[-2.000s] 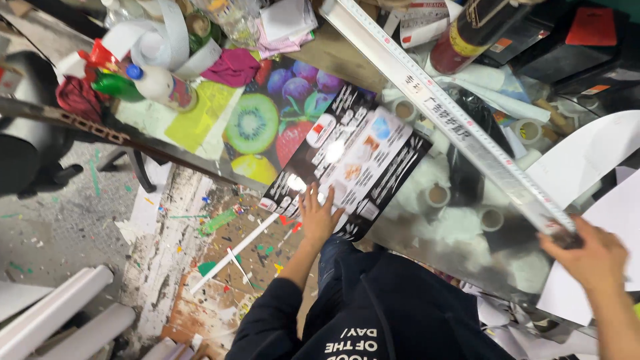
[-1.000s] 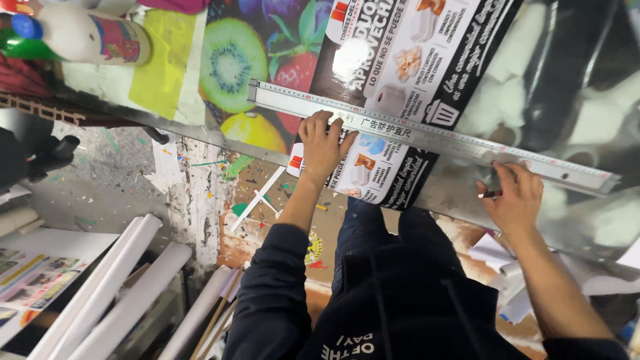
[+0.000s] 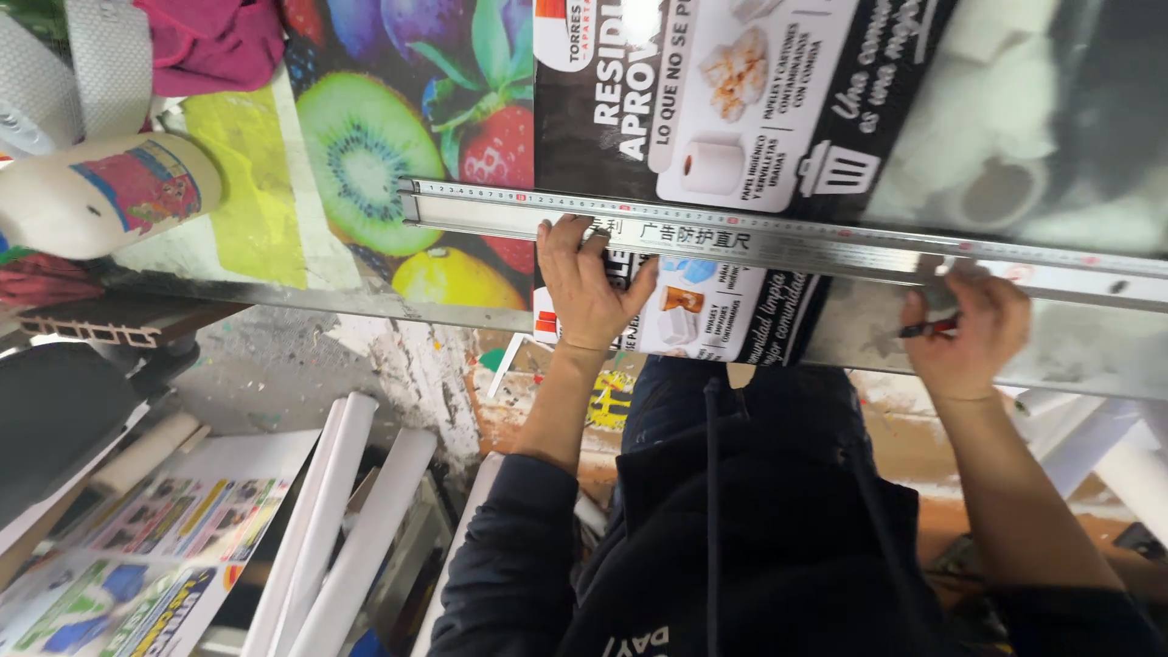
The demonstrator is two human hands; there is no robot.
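Note:
A long metal ruler (image 3: 803, 245) with a printed scale lies across a glossy black-and-white printed sheet (image 3: 593, 164). My left hand (image 3: 589, 283) rests with spread fingers on the ruler's near edge, left of its middle. My right hand (image 3: 972, 333) is at the same edge farther right, fingertips at the ruler, with a slim dark and red tool (image 3: 929, 328), perhaps a cutter or pen, between its fingers. A colourful fruit print (image 3: 374, 146) lies under the ruler's left end.
A white bottle (image 3: 109, 194), a magenta cloth (image 3: 214, 41) and a yellow-green sheet (image 3: 242, 173) lie on the table at left. Below the table's edge stand white rolls (image 3: 315, 529) beside printed sheets (image 3: 164, 538). Paper rolls show blurred beneath the glass-like tabletop (image 3: 858, 333).
The ruler, held aslant at the right two seconds ago, now lies across the printed sheet. My left hand has gone from the sheet onto the ruler. The view has moved closer.

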